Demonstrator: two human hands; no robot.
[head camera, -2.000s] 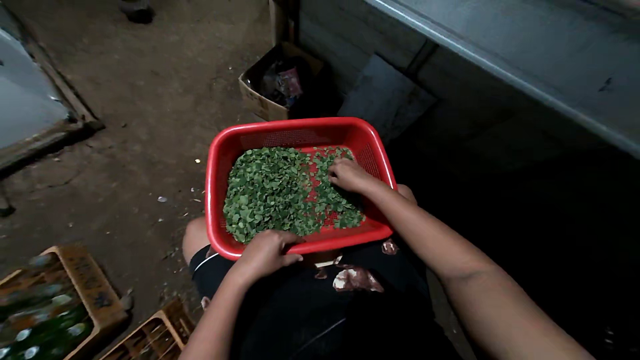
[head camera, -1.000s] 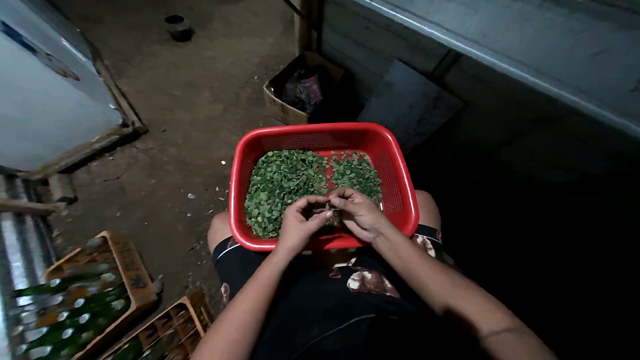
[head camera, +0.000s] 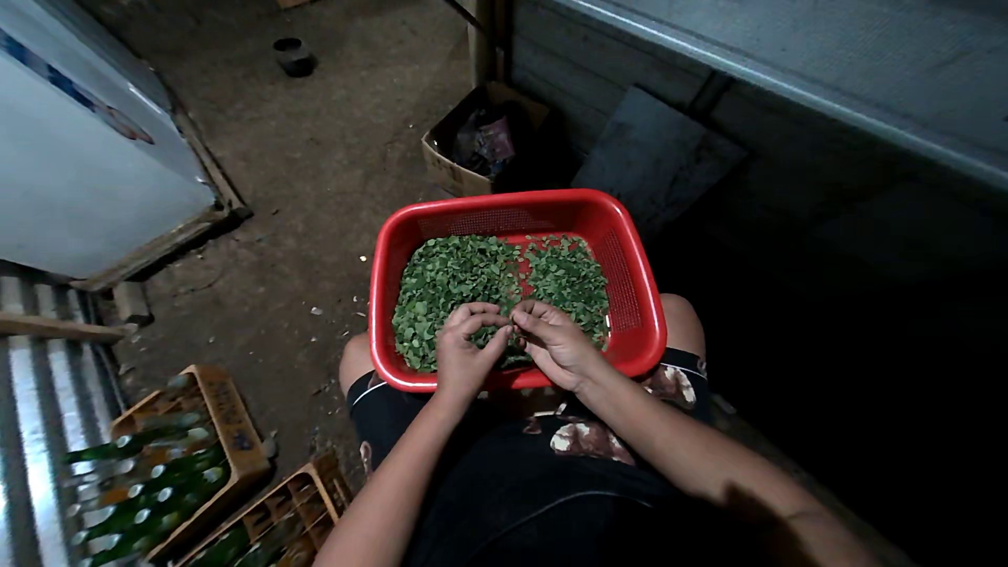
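A red plastic basket (head camera: 647,315) with perforated walls rests on my lap. Small green leaves lie in it as a larger heap (head camera: 453,276) on the left and a smaller heap (head camera: 567,276) on the right, with red bottom showing between them. Over the near part of the basket, my left hand (head camera: 472,346) and my right hand (head camera: 555,342) meet at the fingertips. Thumb and forefinger are drawn together on each hand. Whatever may be between the fingertips is too small to tell.
Crates of green glass bottles (head camera: 236,425) (head camera: 323,488) stand at lower left beside corrugated metal (head camera: 47,394). Beyond the basket are a cardboard box (head camera: 457,177) with mixed contents and a leaning board (head camera: 654,157). A dark pot (head camera: 294,59) sits on the dirt floor.
Two seconds ago my right hand was in the leaves at the basket's right and my left hand was at the near rim. Both have since come together over the near part.
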